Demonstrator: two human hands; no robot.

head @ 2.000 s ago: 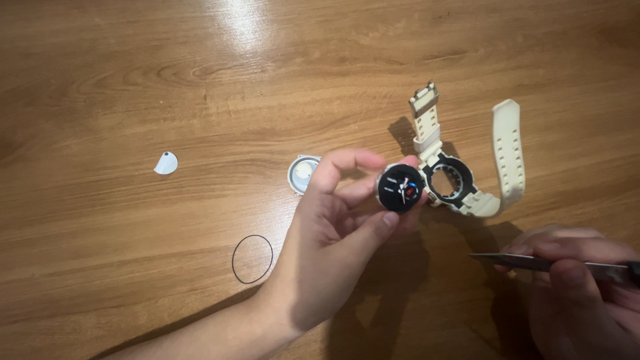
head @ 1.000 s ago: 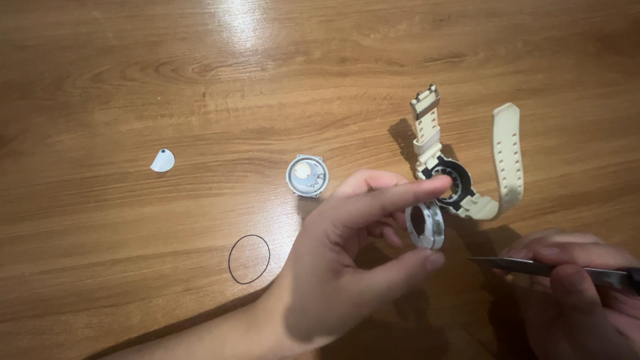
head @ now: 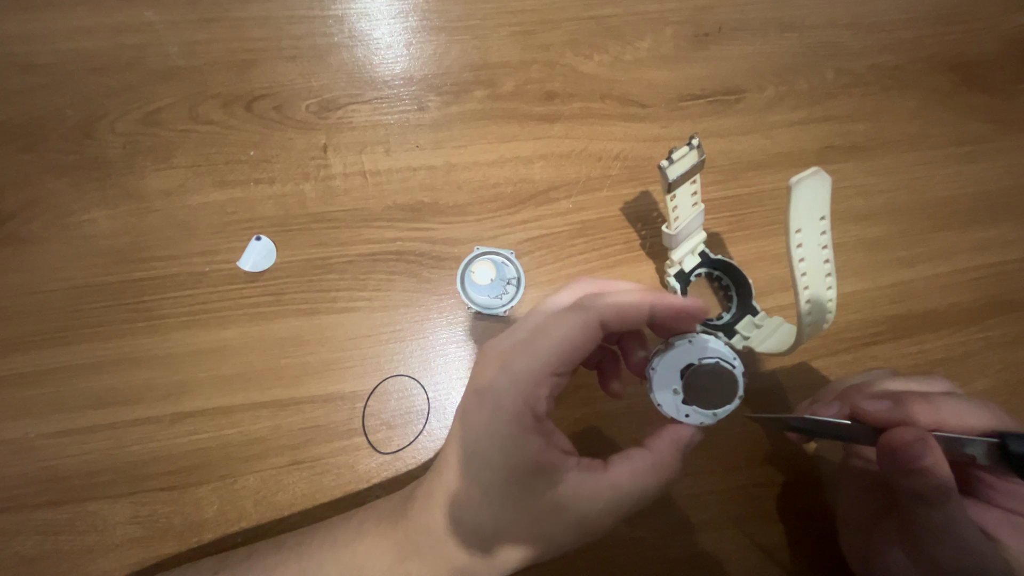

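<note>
My left hand [head: 560, 432] pinches a round watch movement [head: 668, 392] by its rim between thumb and forefinger. The movement's white back faces me, with a dark round battery [head: 710, 386] in it. In my right hand [head: 920, 456] is a thin pointed metal tool [head: 848, 430], perhaps a knife or tweezers, its tip just right of the movement. Behind them lies an off-white resin watch strap [head: 812, 256] joined to an open black-lined bezel [head: 740, 292]. A round metal case back [head: 491, 281], or shallow watch case, rests left of my left hand.
On the wooden table [head: 480, 104], a thin black gasket ring [head: 366, 416] lies near the front edge, left of my left wrist. A small pale curved piece [head: 258, 254] with a dark dot lies farther left.
My left hand has turned the movement over: its black dial face showed two seconds ago, its edge one second ago, and its white back now. My right hand has hardly moved.
</note>
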